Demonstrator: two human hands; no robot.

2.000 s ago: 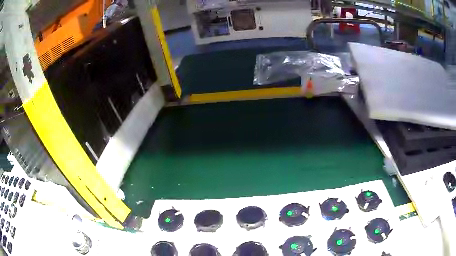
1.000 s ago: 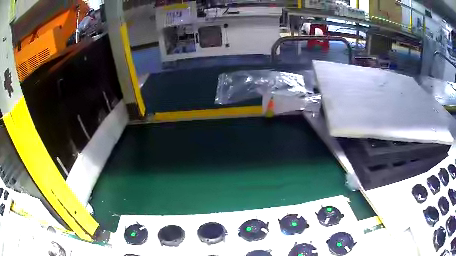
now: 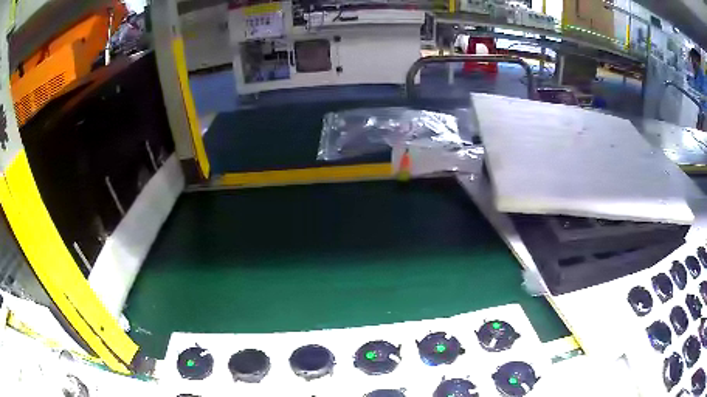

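A white foam tray (image 3: 481, 382) lies at the bottom centre, cut off by the lower edge. Its pockets hold round black components (image 3: 312, 360); several show a green dot and side tabs, and two in the back row are plain and dark. A second white foam tray (image 3: 612, 318) with rows of smaller-looking black discs (image 3: 660, 335) shows at the right edge. Neither of my hands is in the picture.
Green surface (image 3: 333, 287) lies behind the tray. A white foam sheet (image 3: 581, 159) rests on a black compartment tray (image 3: 597, 252) at right. A clear plastic bag (image 3: 387, 133) lies beyond the yellow tape. A yellow-striped post (image 3: 62, 271) and a black stack (image 3: 85, 155) stand at left.
The view has swung right and tilted up, so the scene has shifted left and the front tray lower. More black discs show at the right. No object has visibly moved.
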